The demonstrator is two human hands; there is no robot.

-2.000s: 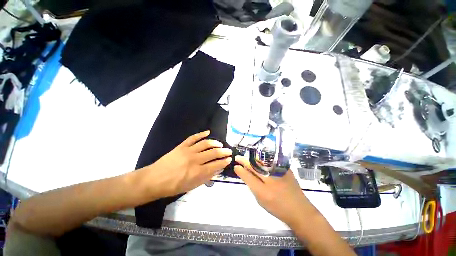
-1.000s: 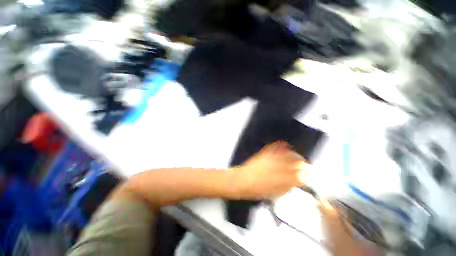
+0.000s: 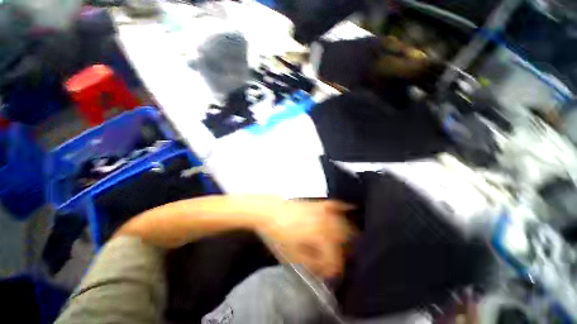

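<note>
The picture is blurred. A black cut panel (image 3: pixel 411 247) spreads across the lower right, in front of the sewing machine. My left hand (image 3: pixel 316 237) is at the panel's left edge, near the table's front edge, with its fingers closed on the cloth. My right hand (image 3: pixel 467 311) is small and blurred at the bottom edge, by the panel's lower right; its grip cannot be made out. Larger black cloth pieces (image 3: pixel 379 126) lie beyond the panel. The machine head (image 3: pixel 531 247) shows only partly at the right, with a blue stripe; its needle area cannot be made out.
A blue strip (image 3: pixel 281 116) crosses the white table (image 3: pixel 272 164). Black and white scraps (image 3: pixel 237 107) and a grey piece (image 3: pixel 223 60) lie beyond it. Blue crates (image 3: pixel 104 155) holding dark cloth and a red stool (image 3: pixel 98 88) stand left of the table.
The view has swung left, bringing the crates and stool into sight. My left hand has left the needle area and is at the panel's left edge. The panel now looks wider and more spread out.
</note>
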